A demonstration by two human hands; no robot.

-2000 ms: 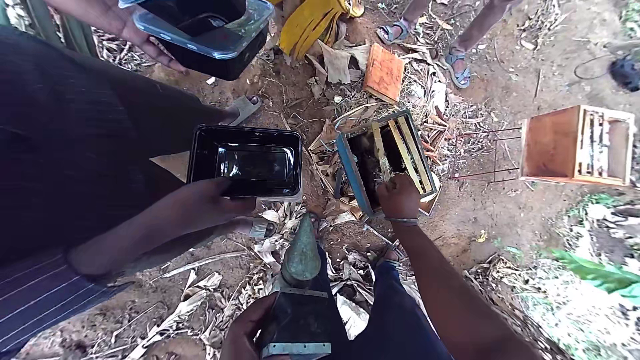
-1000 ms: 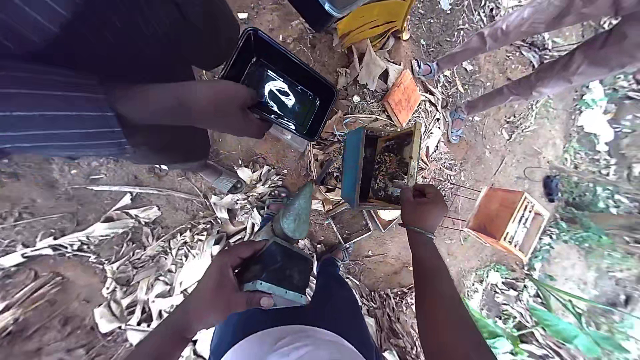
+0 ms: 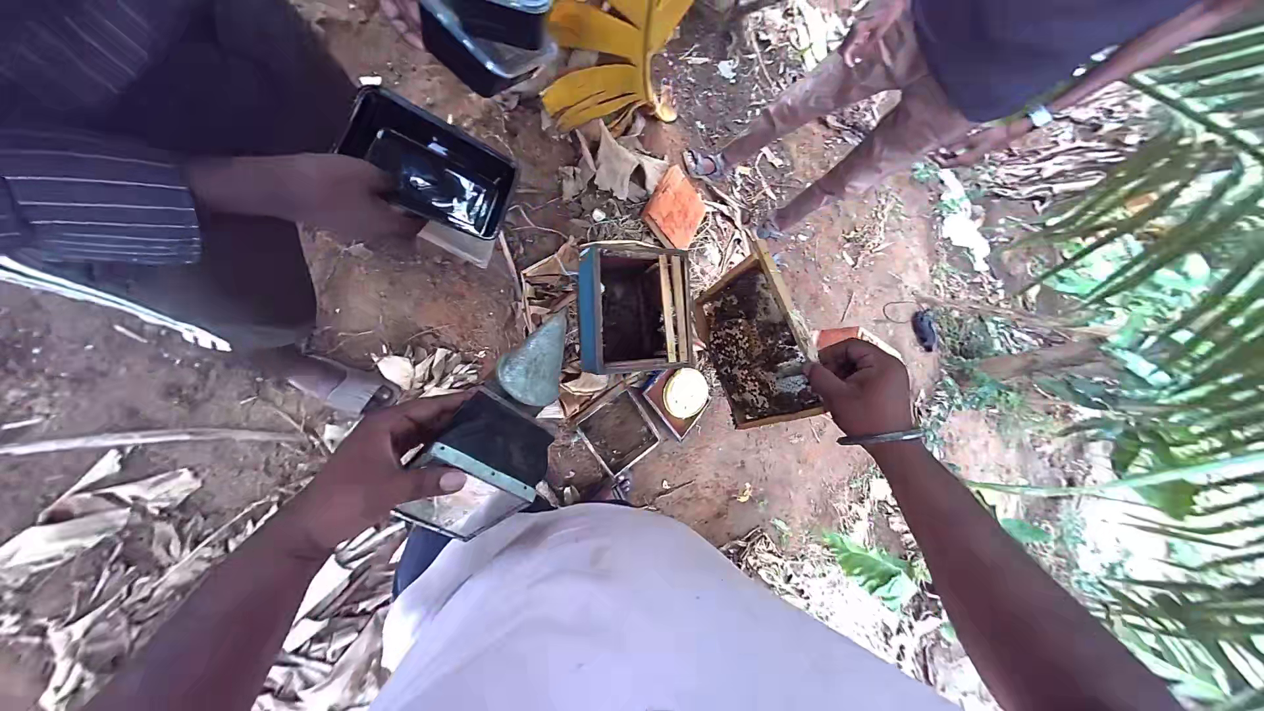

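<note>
My left hand (image 3: 395, 464) grips the bellows of a bee smoker (image 3: 494, 439), whose cone-shaped metal top (image 3: 533, 363) points away from me. In my right hand (image 3: 864, 385) is the edge of a wooden hive frame (image 3: 755, 341) with dark, partly capped comb, held tilted to the right of the hive box. The open hive box (image 3: 632, 306) has a blue side, and a few bars lie across its right part. Just below the box stands a round yellowish lid or container (image 3: 684, 393) on a small board. Beside it is a square wire or metal frame (image 3: 619, 432).
At the upper left a person's hand (image 3: 346, 193) holds a black plastic tub (image 3: 434, 163). More tubs (image 3: 484, 39) are above it. An orange board (image 3: 674, 205) lies behind the box near another person's feet (image 3: 706, 163). Dry leaves (image 3: 128, 504) cover ground at left; palm fronds (image 3: 1175, 247) hang right.
My right hand has lifted the comb frame out of the hive box and moved it to the right. The smoker stays in my left hand. The view has shifted.
</note>
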